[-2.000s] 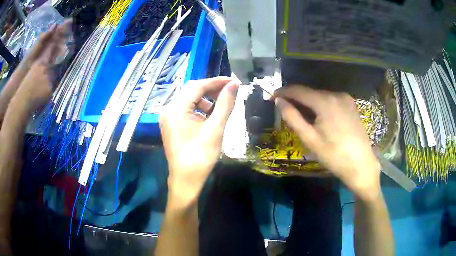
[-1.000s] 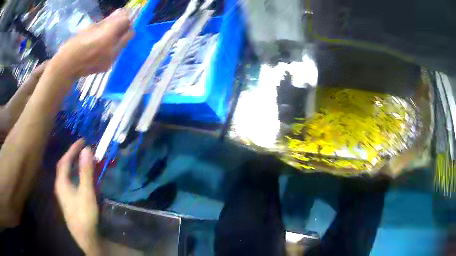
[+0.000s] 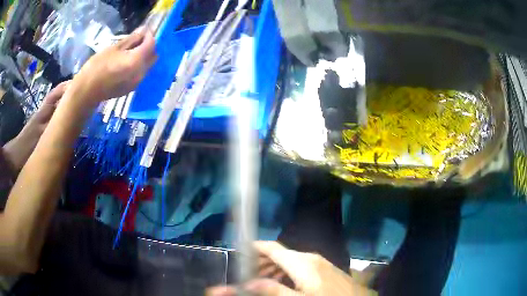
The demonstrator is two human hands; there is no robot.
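Observation:
My right hand (image 3: 315, 274) is at the bottom centre, cut off by the lower edge, with its fingers closed round the lower end of a long white strip (image 3: 245, 173). The strip stands nearly upright in the picture and is motion-blurred. My left hand cannot be made out; fingertips at the bottom edge beside the strip seem to belong to the right hand. More long white strips (image 3: 190, 87) lie slanted across the blue bin (image 3: 263, 69), with blue wire tails (image 3: 130, 202) hanging below. Short pale sleeves (image 3: 222, 78) lie in the bin.
A neighbour's arm (image 3: 52, 167) reaches in from the left, with a second hand behind it. A worn open box (image 3: 497, 139) of short yellow wires (image 3: 404, 127) is at right, below the grey machine (image 3: 312, 23). White strips with yellow tails stand at the far right edge.
My hands have left the machine. My left hand, seen at lower left a second ago, is gone from there. A white strip is now upright in my right hand at bottom centre.

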